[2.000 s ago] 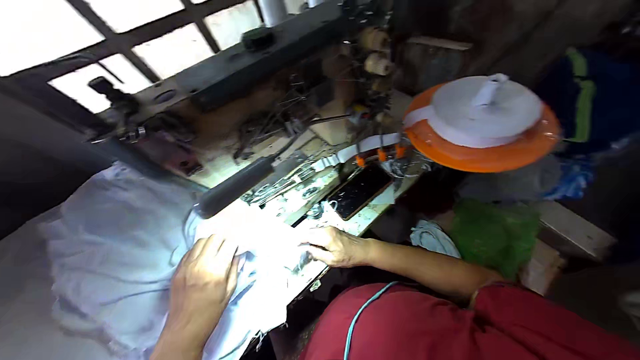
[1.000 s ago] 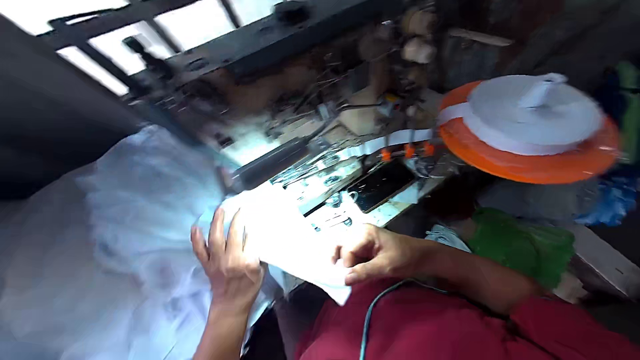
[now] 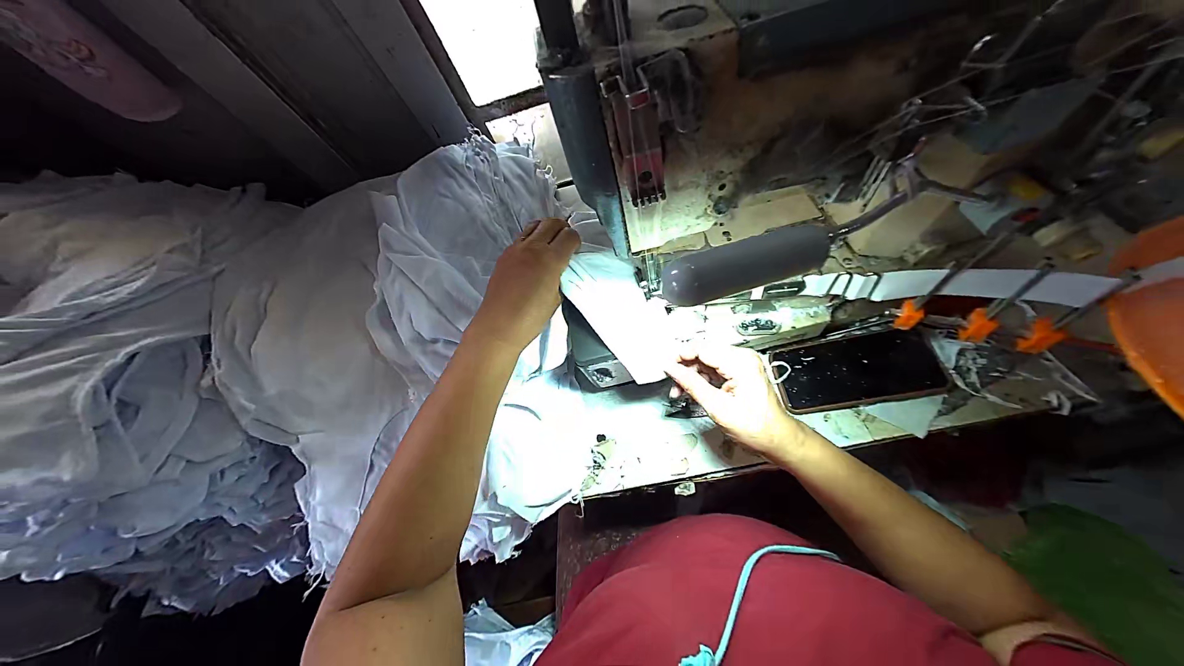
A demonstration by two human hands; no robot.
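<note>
Under the lit head of a sewing machine (image 3: pixel 638 166) lies a white fabric piece (image 3: pixel 622 319), brightly lit near the needle. My left hand (image 3: pixel 541 268) rests on white cloth (image 3: pixel 435 250) left of the needle, fingers bent over it; whether it grips is unclear. My right hand (image 3: pixel 726 384) is at the right lower corner of the fabric piece, thumb and index finger at its edge. Glare hides the exact contact. A gray padded lamp or lever (image 3: pixel 749 264) points at the needle area. White tape (image 3: pixel 980 285) runs in from the right through metal guides.
A large heap of white cloth (image 3: pixel 259 296) fills the left side. A smartphone (image 3: pixel 860 370) lies right of my right hand. Orange clips (image 3: pixel 976 326) sit on rods beside an orange disc (image 3: pixel 1156 305). The table edge (image 3: pixel 684 483) runs close to my red shirt.
The view has swung left, showing more of the cloth heap. My left hand has moved from the fabric piece lit in front of me to the cloth beyond the needle's left side.
</note>
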